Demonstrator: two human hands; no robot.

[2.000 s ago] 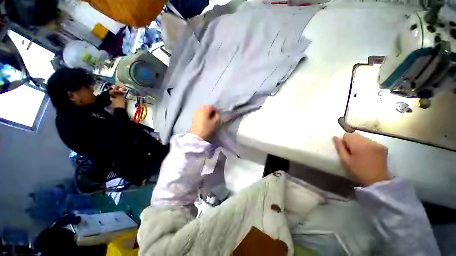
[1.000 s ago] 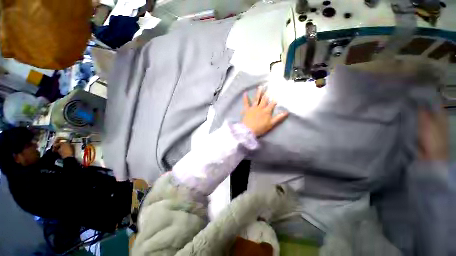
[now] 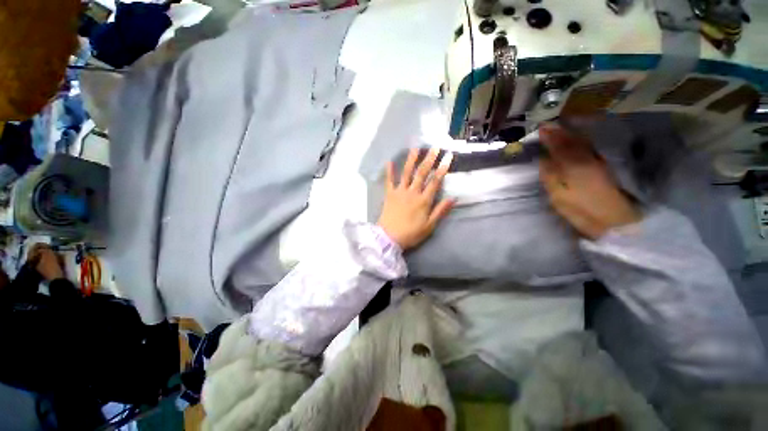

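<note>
A grey fabric panel (image 3: 505, 240) lies across the machine bed under the head, with a lighter strip along its far part, and reaches the table's front edge. My left hand (image 3: 413, 202) rests flat on its left part with fingers spread. My right hand (image 3: 585, 185) is on the cloth just right of the needle area, fingers close together and slightly blurred; whether they pinch the cloth cannot be told. The cream-white sewing machine head (image 3: 581, 38) with a teal stripe stands above. The needle tip and presser foot cannot be made out in the bright glow.
A wide stack of grey cut pieces (image 3: 227, 160) lies left of the work. Further left are a neighbouring machine (image 3: 63, 202) and a person's hands and dark sleeve (image 3: 50, 265). An orange-brown bundle (image 3: 34, 55) is at the upper left. Pale cloth (image 3: 514, 320) lies below the table edge.
The view has shifted. The grey panel, absent from the bed two seconds ago, now lies under the head. My right hand has moved from the far right to beside the needle; my left stays flat.
</note>
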